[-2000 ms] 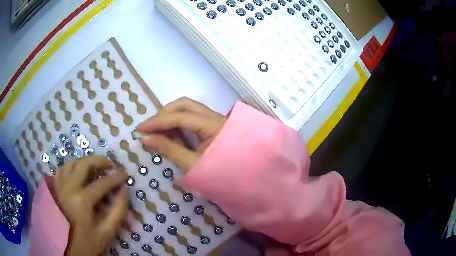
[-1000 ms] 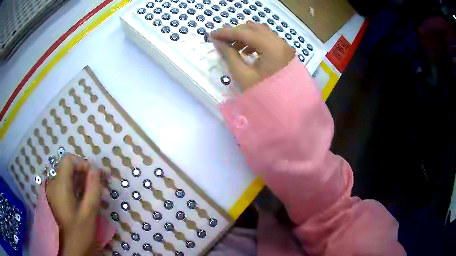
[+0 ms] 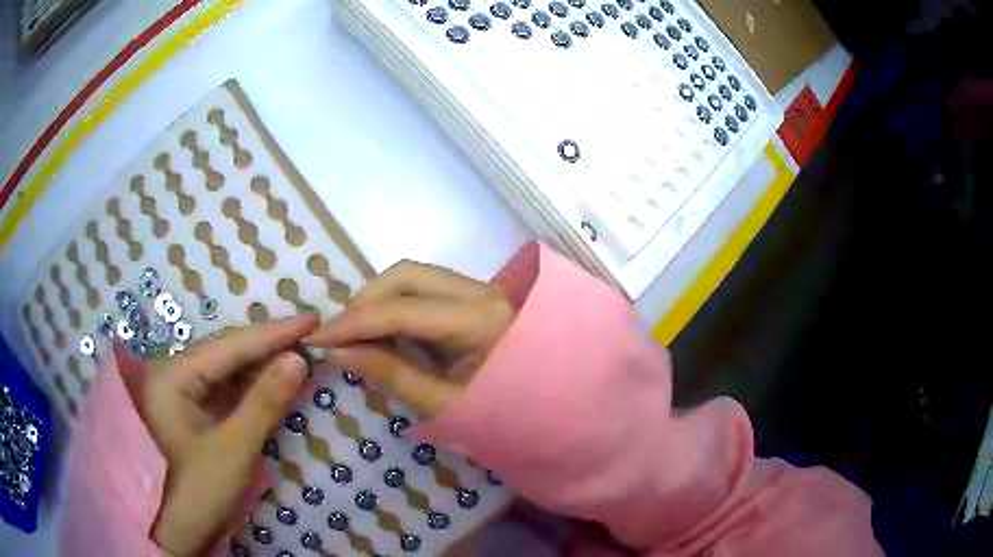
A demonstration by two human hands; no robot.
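Observation:
My left hand (image 3: 223,403) and my right hand (image 3: 419,332) meet above the slotted holding tray (image 3: 201,256). Their fingertips close on a small round metal part (image 3: 309,354), partly hidden by the fingers. Loose metal washers (image 3: 166,308) lie in a pile on the tray's left side, beside my left hand. Seated round metal parts (image 3: 370,448) fill cutouts in the tray's near half; the far cutouts show brown. The white parts tray (image 3: 512,131) lies beyond, on a thick white stack, with dark-ringed parts in its far pockets and a single one (image 3: 568,150) nearer.
A blue parts bin (image 3: 22,435) with loose silver pieces is at the left edge. Spare trays (image 3: 49,16) show at the top left corner. A brown cardboard sheet (image 3: 789,44) and a red label (image 3: 801,114) lie beyond the white tray. Yellow tape (image 3: 724,256) marks the bench edge.
My right hand has come back from the white parts tray to the slotted tray and meets my left hand, which has moved right from the washer pile. The camera view has shifted.

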